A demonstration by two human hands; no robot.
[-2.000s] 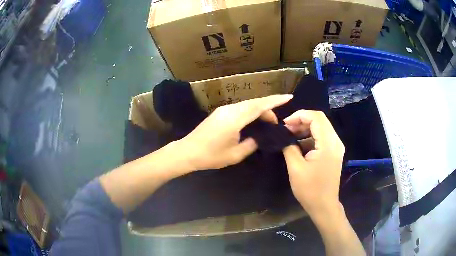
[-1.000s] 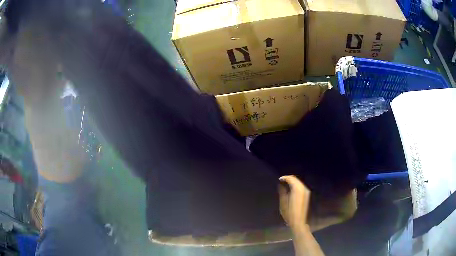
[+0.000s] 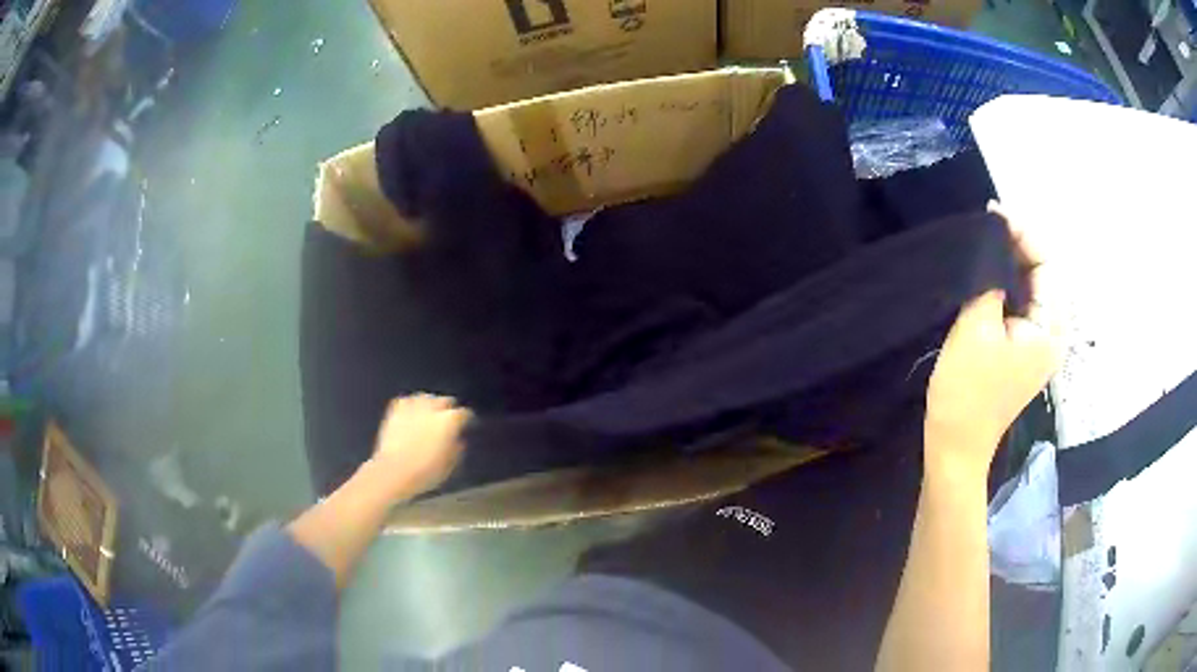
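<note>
A long black garment piece [image 3: 788,328] is stretched across the open carton [image 3: 630,138], which is filled with more dark fabric. My left hand [image 3: 423,444] is closed on the piece's left end at the carton's near edge. My right hand [image 3: 994,361] grips its right end beside the white table; the fingertips are partly hidden by the cloth. The piece lies low over the carton and slants up to the right.
Closed cartons [image 3: 565,46] stand behind the open one. A blue basket [image 3: 971,66] with clear plastic and dark fabric is at the back right. The white table [image 3: 1142,289] on the right bears a dark strip [image 3: 1135,446]. Dark cloth covers part of my lap.
My left hand has come down from the raised position at upper left to the carton's near edge. My right hand has moved right and up. The fabric is now stretched low between them.
</note>
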